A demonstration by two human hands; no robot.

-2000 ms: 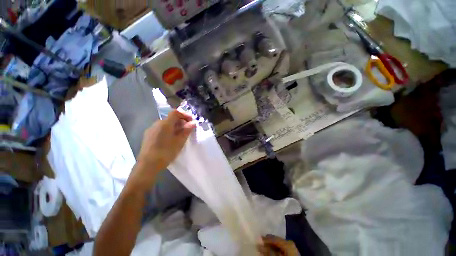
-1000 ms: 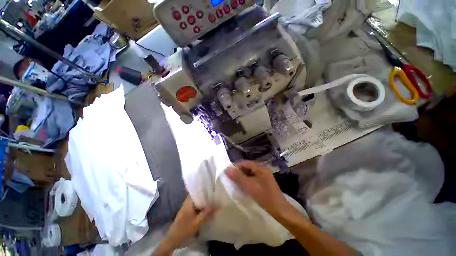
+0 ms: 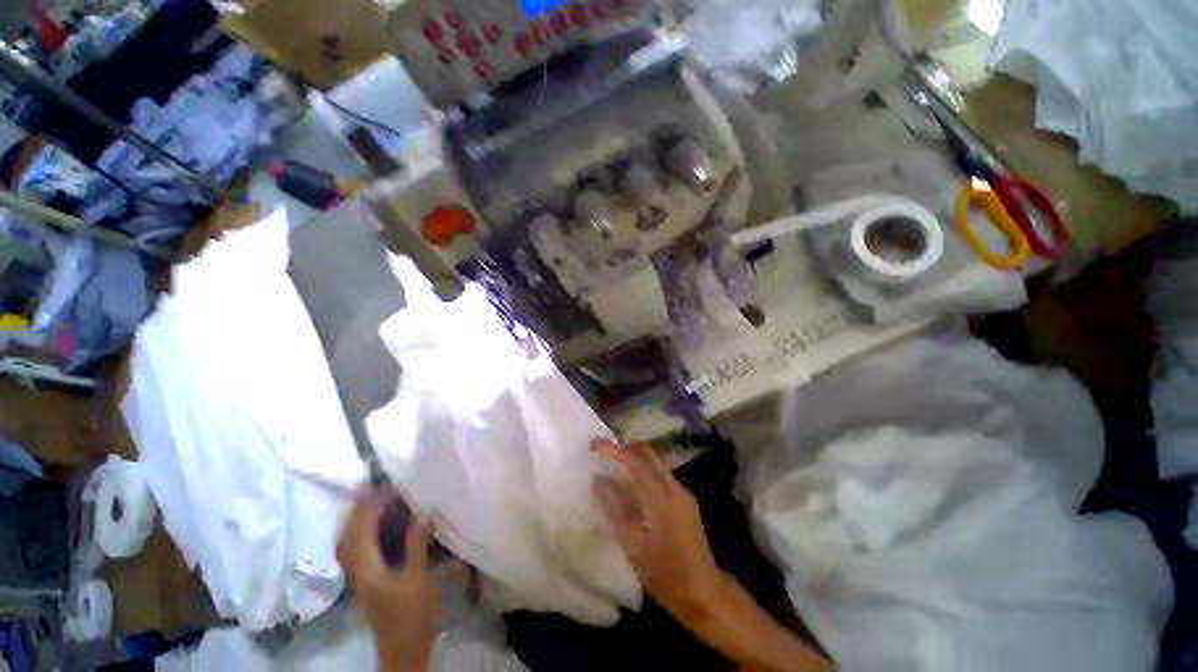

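A white garment piece (image 3: 493, 433) lies bunched in front of the overlock machine (image 3: 591, 171), its upper edge at the lit needle area. My right hand (image 3: 657, 525) holds its lower right edge between fingers and thumb. My left hand (image 3: 388, 571) is left of the piece, near the stack, closed around a small dark object (image 3: 394, 528) with a thin pointed tip. The object is blurred; it may be thread snips. My left fingertips are partly hidden.
White cut pieces (image 3: 243, 420) lie stacked at left. A white tape roll (image 3: 897, 239) and scissors (image 3: 1014, 221) with orange and red handles are right of the machine. Loose white fabric (image 3: 946, 512) is heaped at lower right. More white rolls (image 3: 122, 509) stand at far left.
My left hand has left the garment piece, moved left and up, and now holds the small dark object. My right hand stays at the piece's edge. The piece now lies more spread and bunched leftward.
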